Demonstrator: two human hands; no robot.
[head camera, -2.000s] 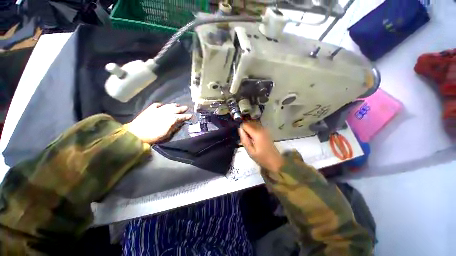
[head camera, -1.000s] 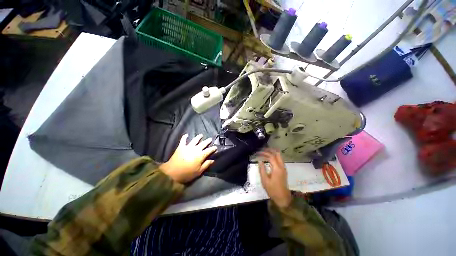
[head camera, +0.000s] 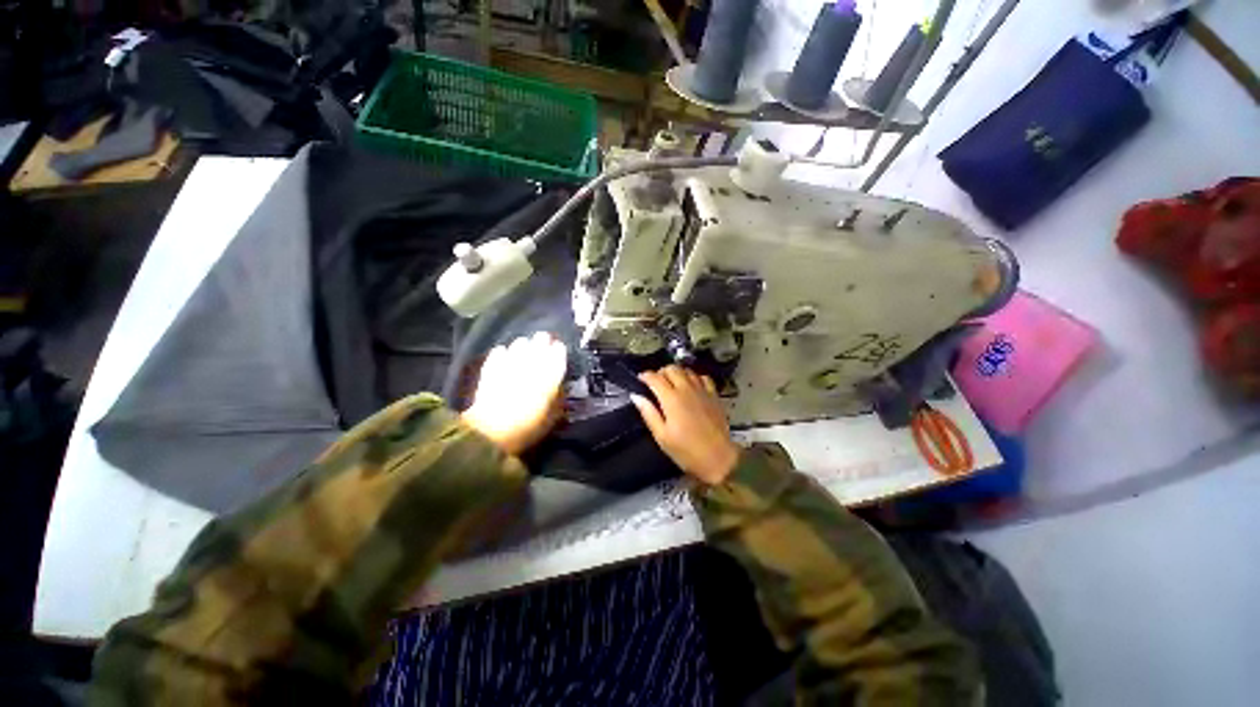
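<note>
A large dark grey and black garment panel spreads over the table left of the cream sewing machine, and part of it lies under the needle area. My left hand lies on the cloth just left of the presser foot, overexposed, its fingers towards the machine. My right hand is at the black cloth right of the foot, its fingertips on the cloth's upper edge below the machine head. The foot and needles are mostly hidden by hands and shadow. The white lamp head hangs over the panel.
A white table carries the machine. Orange-handled scissors lie at its right edge, near a pink packet. A green basket stands behind. Dark thread cones stand above the machine. A navy pouch and red cloth lie right.
My right hand was off the cloth a second ago and is now back on it by the needle area. My left hand has drawn its spread fingers closer together. The camera view has shifted.
</note>
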